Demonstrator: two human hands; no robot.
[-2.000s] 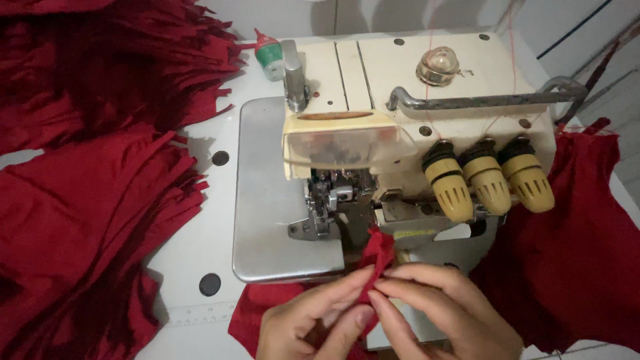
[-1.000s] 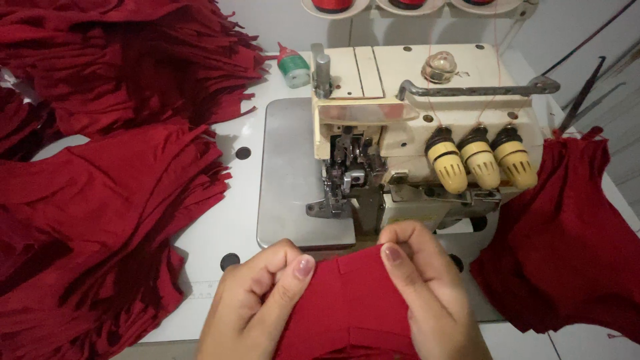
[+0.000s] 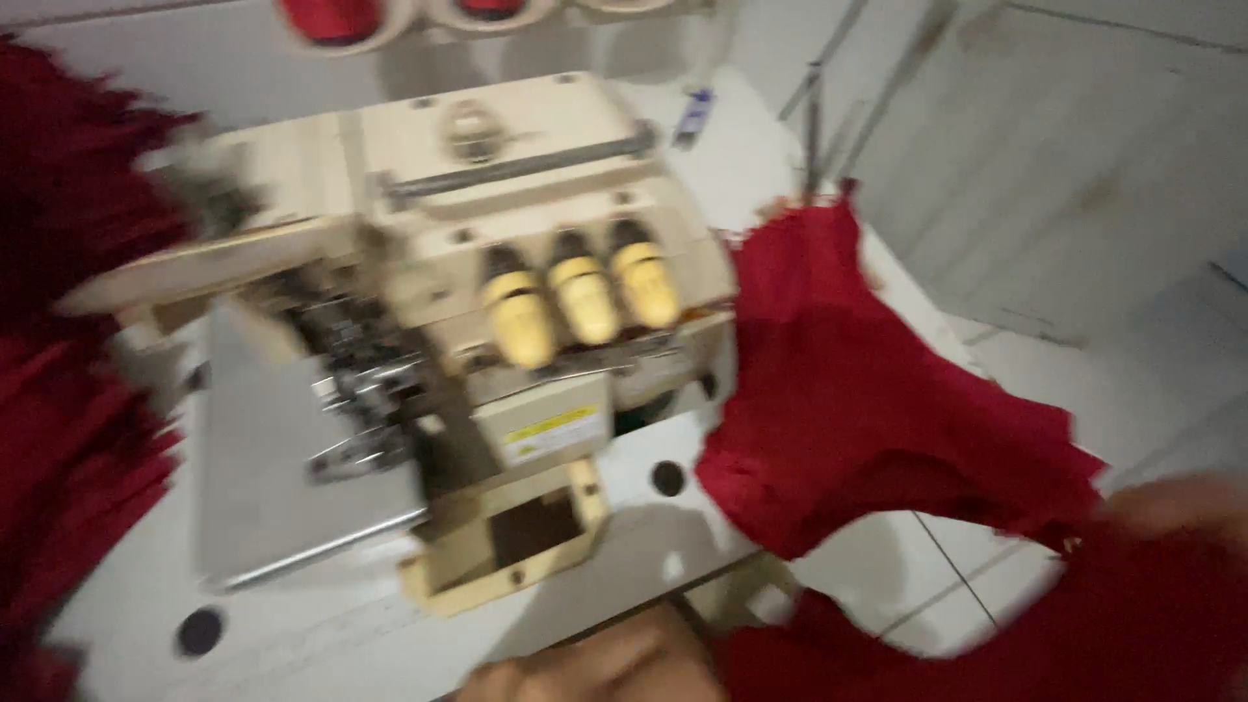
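Observation:
Red fabric (image 3: 985, 624) spreads across the lower right corner, blurred by motion. My right hand (image 3: 1180, 512) is at its upper edge by the right border, only partly in view, and its fingers cannot be made out. At the bottom edge my left hand (image 3: 604, 663) is beside the fabric's left end; whether it grips the cloth is unclear. Another red cut fabric piece (image 3: 838, 390) hangs over the table's right side, close to my right hand. A cream overlock sewing machine (image 3: 546, 214) stands to the left, its front cover (image 3: 526, 536) swung down.
A large pile of red fabric (image 3: 68, 390) lies at the left. The machine's metal plate (image 3: 283, 487) juts out over the white table (image 3: 380, 634). Red thread cones (image 3: 331, 15) stand behind. A purple-and-white item (image 3: 693, 117) is behind the machine, and tiled floor (image 3: 936, 575) shows at right.
The view has swung right. My hands and the red fabric have moved from in front of the machine toward its right. The clear guard over the needle area now stands swung out to the left.

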